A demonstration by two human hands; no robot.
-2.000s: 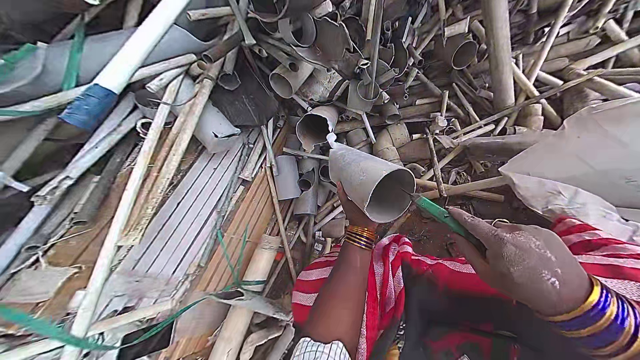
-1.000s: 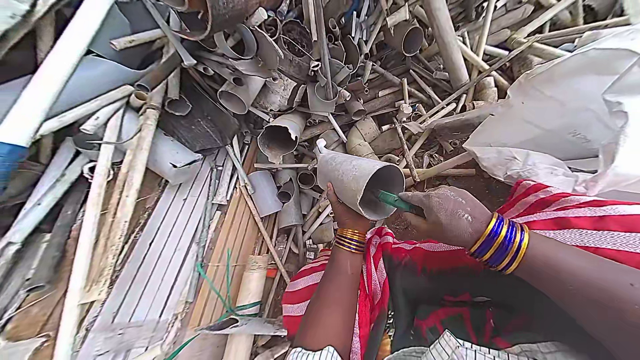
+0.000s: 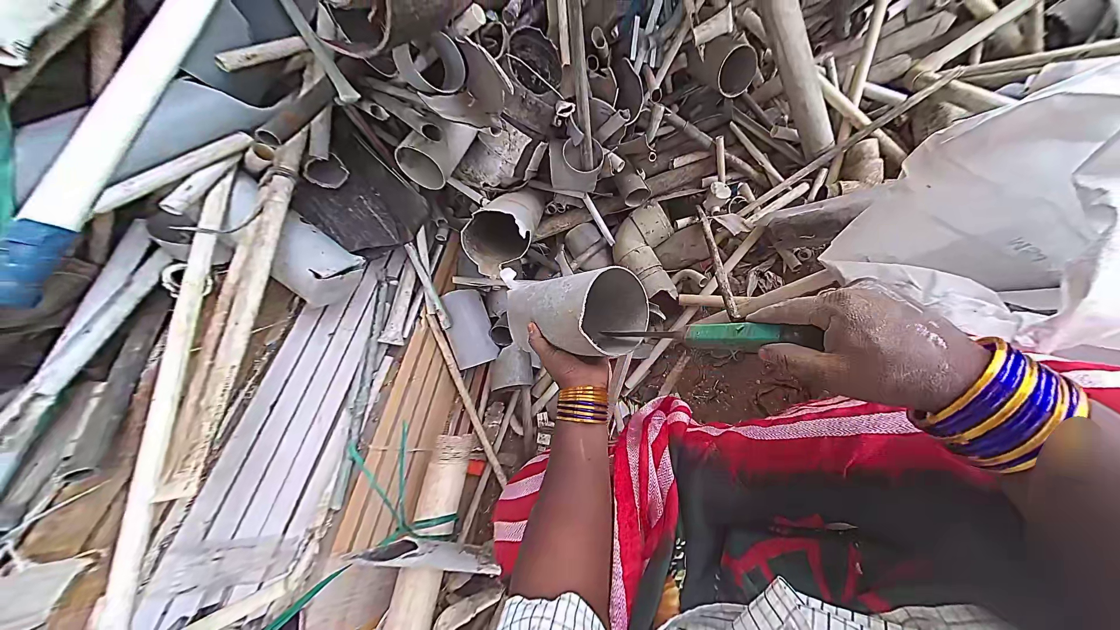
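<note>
My left hand (image 3: 567, 360) grips a short, wide piece of grey plastic pipe (image 3: 549, 306) from below, its round opening turned toward the right. A small white ragged bit stands out at the pipe's left end. In my right hand (image 3: 875, 350) is a green-handled tool (image 3: 731, 336) with a thin dark metal blade or shaft, which points left. The tip lies at the pipe's mouth; whether it touches the wall I cannot tell. My right fingers are closed around the back end of the handle.
Broken pipes and fittings (image 3: 647, 241) are heaped ahead. Long pale strips (image 3: 289, 402) and brown strips (image 3: 394, 420) lie at the left, beside a white pipe with a blue end (image 3: 122, 114). A white sack (image 3: 971, 192) is at the right. Red-and-white striped cloth (image 3: 647, 472) covers my lap.
The green-handled tool was deep inside the pipe a second ago; now my right hand has drawn back to the right and more of the tool shows. My left hand still holds the pipe.
</note>
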